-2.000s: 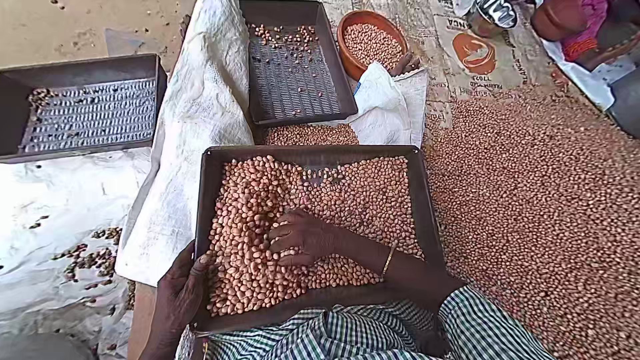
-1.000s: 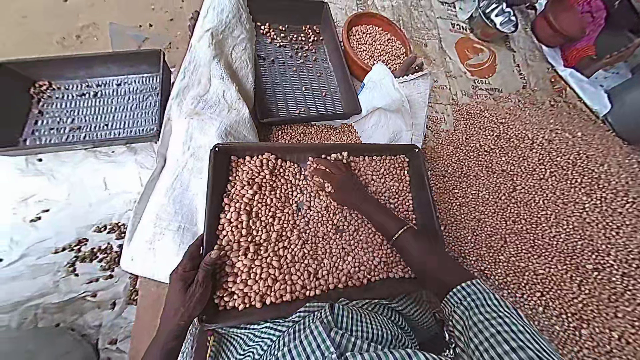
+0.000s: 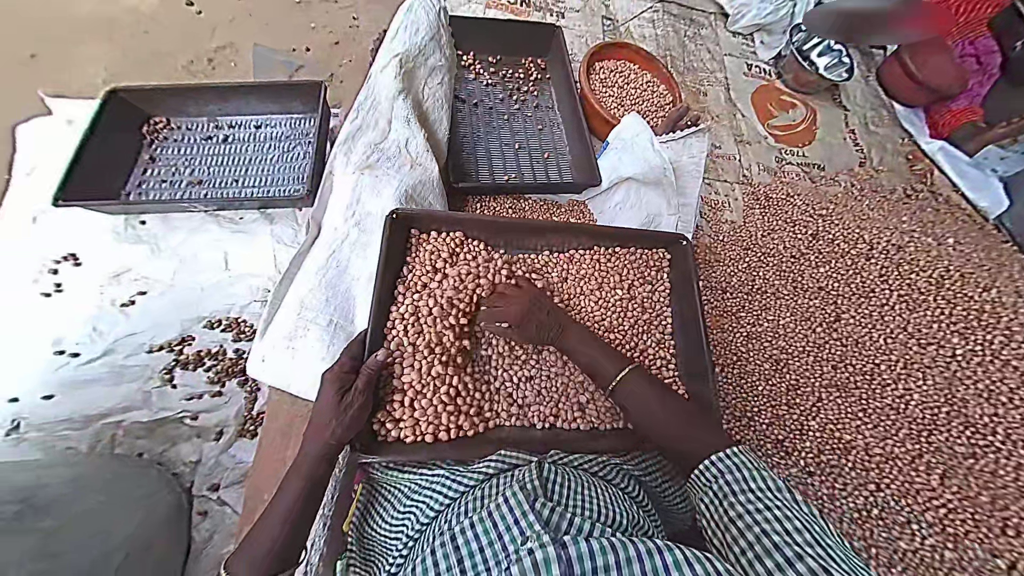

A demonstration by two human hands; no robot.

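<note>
A dark rectangular tray point(image 3: 536, 226) rests at my lap, filled with a layer of shelled peanuts point(image 3: 560, 384). My left hand point(image 3: 348, 392) grips the tray's left wall, thumb over the rim and fingers outside. Inside the tray, my right hand point(image 3: 524, 314) lies among the peanuts with bent fingers; they are heaped thicker to its left. Whether any peanuts are within its fingers cannot be told. Past the tray's far edge, more peanuts point(image 3: 528, 210) lie below a second dark tray with a slotted bottom point(image 3: 512, 148), which holds a few scattered pieces.
Another slotted tray point(image 3: 220, 160) lies at the left on white sheeting point(image 3: 80, 320), near dark scattered bits point(image 3: 212, 360). A white woven sack point(image 3: 384, 144) runs beside my tray. A clay bowl of peanuts point(image 3: 632, 88) stands beyond. Peanuts point(image 3: 864, 360) cover the right side. Another person's arm point(image 3: 980, 136) shows top right.
My right hand was at the tray's far part a second ago and is now nearer its middle, with peanuts heaped to its left. My left hand keeps its hold on the tray.
</note>
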